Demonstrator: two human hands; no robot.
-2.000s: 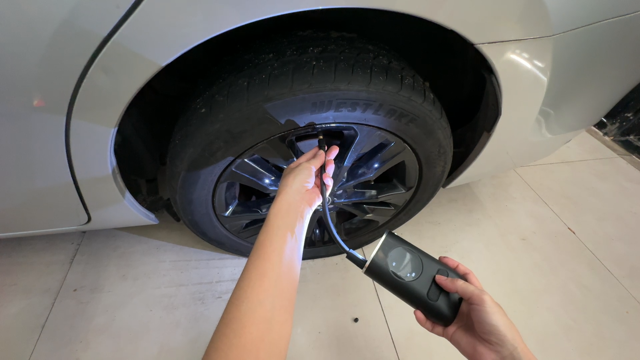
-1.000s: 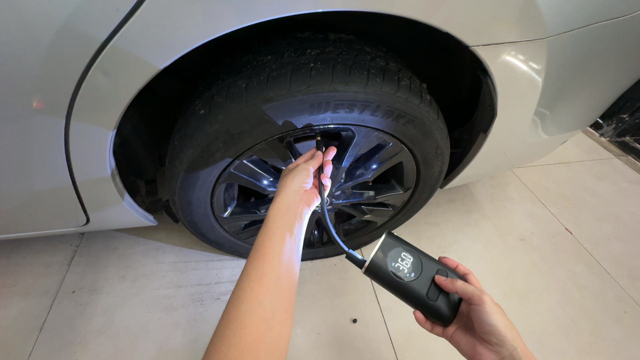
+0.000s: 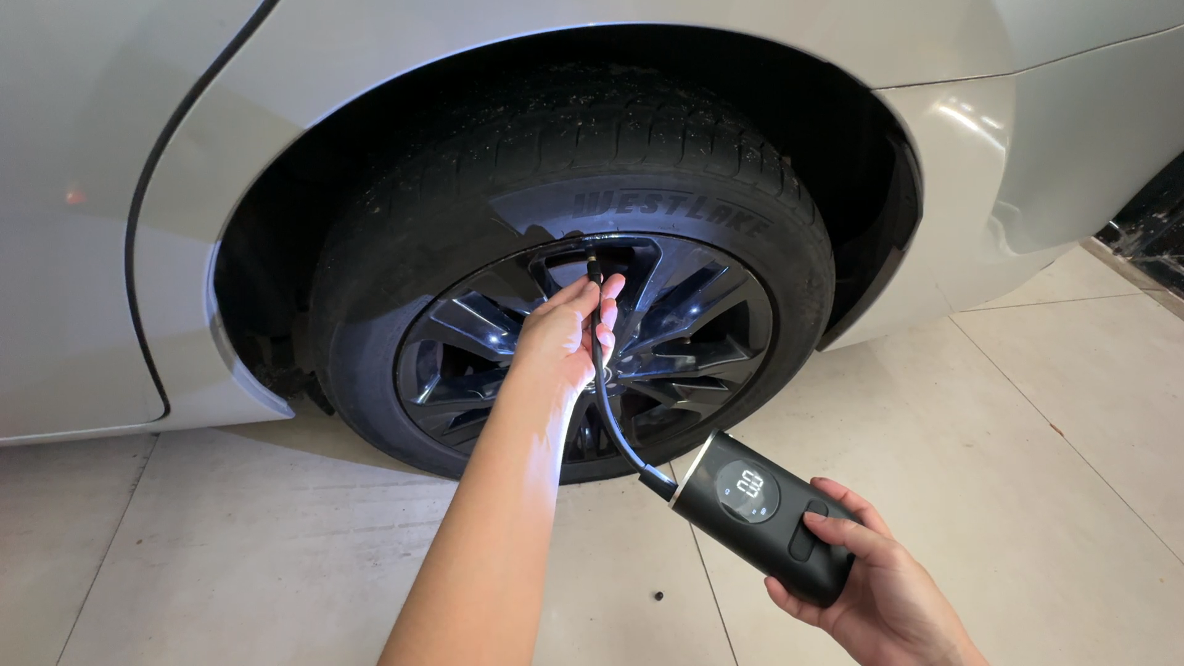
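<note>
My left hand (image 3: 569, 328) holds the upper end of a black air hose (image 3: 607, 412) between thumb and fingers. The hose's end fitting (image 3: 594, 266) is at the tire valve, near the top inner edge of the dark alloy wheel rim (image 3: 694, 319). Down at the lower right, my right hand (image 3: 874, 564) grips a black portable tire inflator (image 3: 763, 527), its thumb on the button area. The inflator's round display is lit and reads 0.0. The hose runs from the inflator's top end up to my left hand. A Westlake tire (image 3: 370, 305) surrounds the rim.
The pale car body (image 3: 962, 185) arches over the wheel, with a door seam at left. On the light tiled floor (image 3: 1017, 444) lies a small black round piece (image 3: 659, 596), below the wheel and left of the inflator. A dark object (image 3: 1156, 231) is at the far right edge.
The inflator's display was dark two seconds ago, showed 36.0 one second ago, and now reads 0.0. Both hands have stayed in about the same place.
</note>
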